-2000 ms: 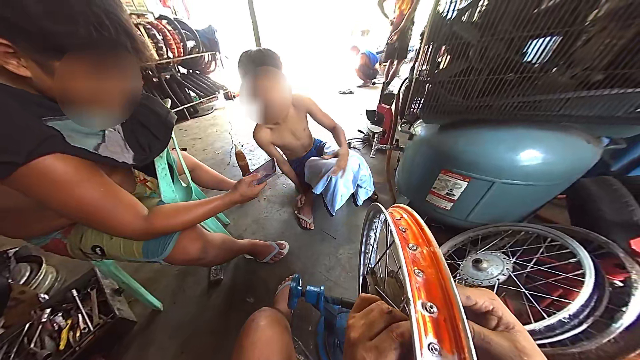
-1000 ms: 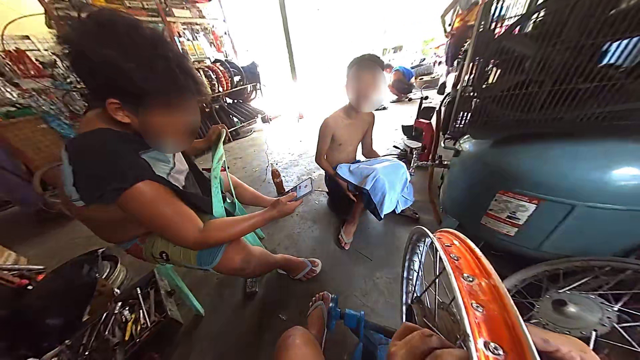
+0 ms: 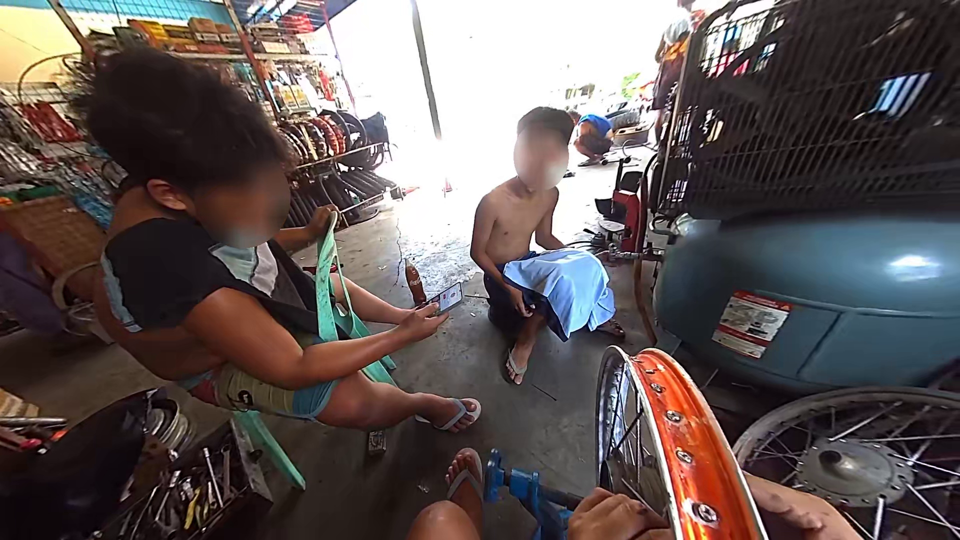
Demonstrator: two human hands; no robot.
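Note:
An orange wheel rim (image 3: 679, 442) with silver edges, spokes and spoke nipples stands upright at the lower right. My left hand (image 3: 616, 517) is at its left side by the spokes, fingers bent, partly cut off by the frame's bottom edge. My right hand (image 3: 799, 510) is at the rim's right side, its fingers partly hidden behind the rim. How firmly either hand grips cannot be made out. Beside my left hand is a blue metal tool or stand (image 3: 525, 484), its lower part out of view.
A seated person (image 3: 255, 330) holds a phone (image 3: 448, 298) at left; another person (image 3: 517, 225) crouches ahead with a blue cloth (image 3: 566, 285). A teal tank (image 3: 847, 300) and spoked wheel (image 3: 855, 457) are at right. A toolbox (image 3: 251, 469) lies lower left, a bottle (image 3: 414, 283) on the floor.
The view has swung left. The seated person at left has raised one hand onto the green chair, where earlier that hand was not seen. The rim stays between my hands.

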